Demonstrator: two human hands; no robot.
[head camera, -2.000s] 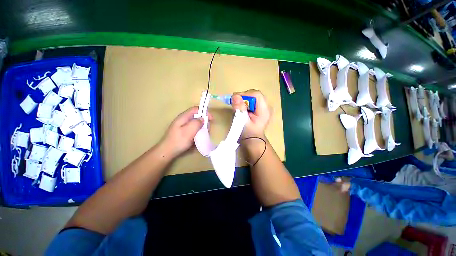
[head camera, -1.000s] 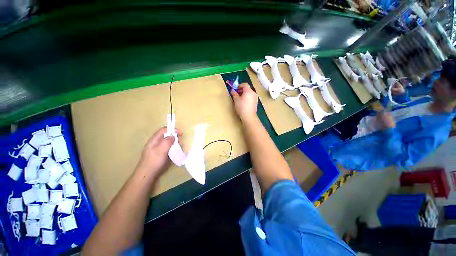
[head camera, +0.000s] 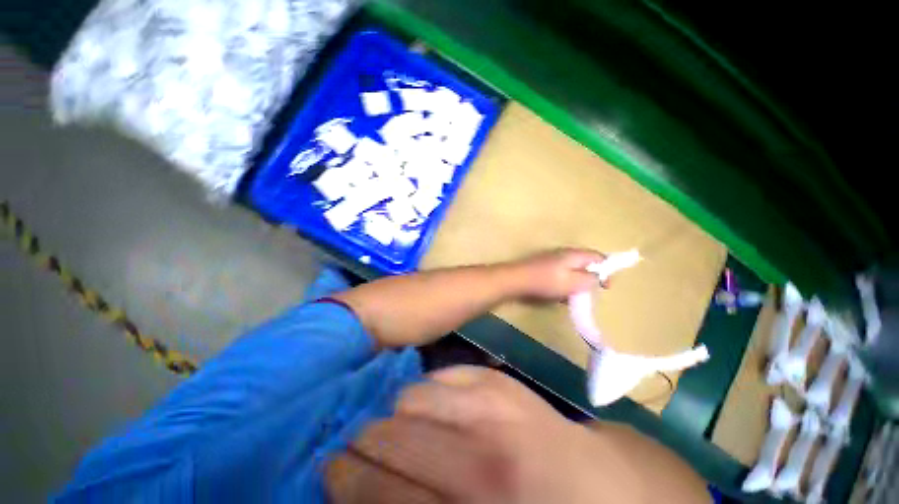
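My left hand (head camera: 567, 276) holds a white curved housing (head camera: 616, 369) by one forked end, above the cardboard work sheet (head camera: 513, 226). The housing's other end hangs out to the right, with part of a thin dark wire beside it. My right hand (head camera: 434, 443) is large and blurred at the bottom of the view, in front of my left sleeve; its fingers cannot be made out clearly. A blue plastic tray (head camera: 271, 197) with a heap of small white square parts (head camera: 394, 167) stands at the upper left. The glue bottle (head camera: 744, 298) lies by the purple-pink item on the green bench.
A large bag of white parts (head camera: 197, 79) is left of the tray. White housings (head camera: 823, 379) lie in two rows on a cardboard sheet (head camera: 744, 404) at the right. The green back ledge (head camera: 611, 167) runs behind the work sheet. Yellow-black tape (head camera: 99, 300) marks the floor at left.
The view has swung towards the tray. My right hand has left the glue bottle on the bench and come back across my body. My left hand still holds the housing.
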